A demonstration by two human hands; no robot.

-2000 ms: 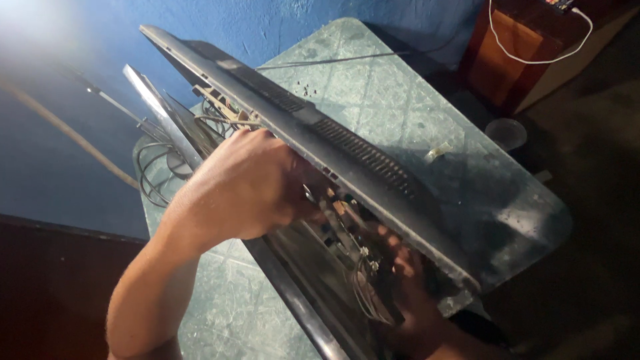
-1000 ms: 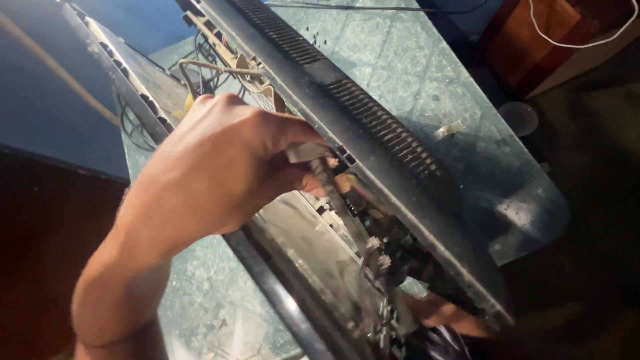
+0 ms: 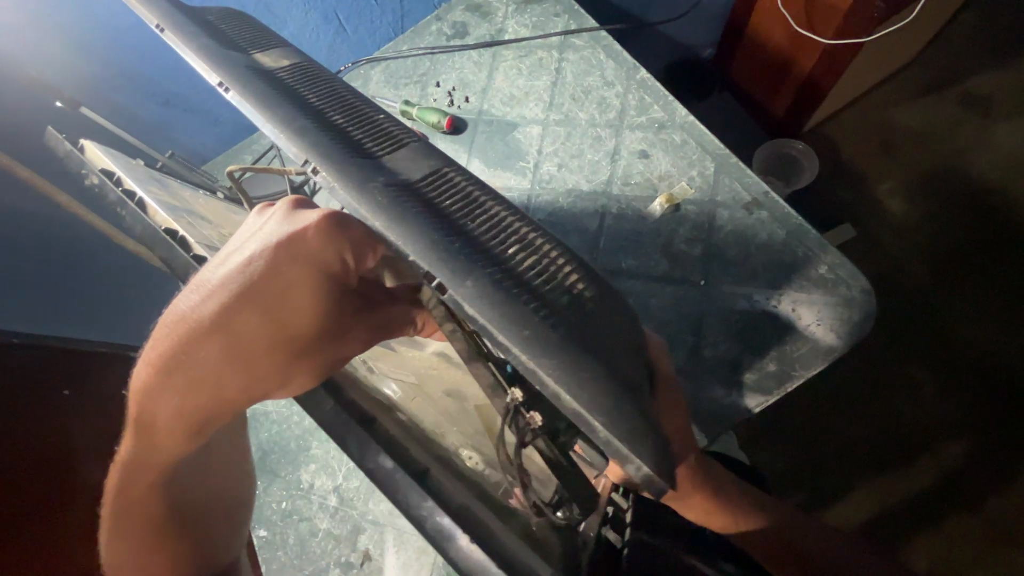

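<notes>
A flat-screen display stands partly opened on the table, its black vented plastic back cover [image 3: 496, 232] tilted apart from the front frame and panel [image 3: 400, 472]. Between the two parts is my left hand [image 3: 312, 304], its fingertips against a dark strip just inside the cover's edge; the cover hides part of the fingers, so their grip is unclear. Dark cables with small white connectors [image 3: 524, 408] hang inside, lower down. My right hand [image 3: 668, 408] holds the lower right end of the back cover, fingers outside it and part of the hand at the inner edge.
On the glass-topped table [image 3: 624, 144] behind the cover lie a green-handled screwdriver [image 3: 432, 118] and several small screws [image 3: 452, 98]. A black cable [image 3: 480, 46] runs along the back. Right of the table are a clear plastic cup [image 3: 786, 166] and a reddish wooden cabinet [image 3: 772, 64].
The back cover has swung and shifted, and the screwdriver behind it shows now. My left hand is deeper behind the cover's edge than one second ago. More of my right hand shows outside the cover.
</notes>
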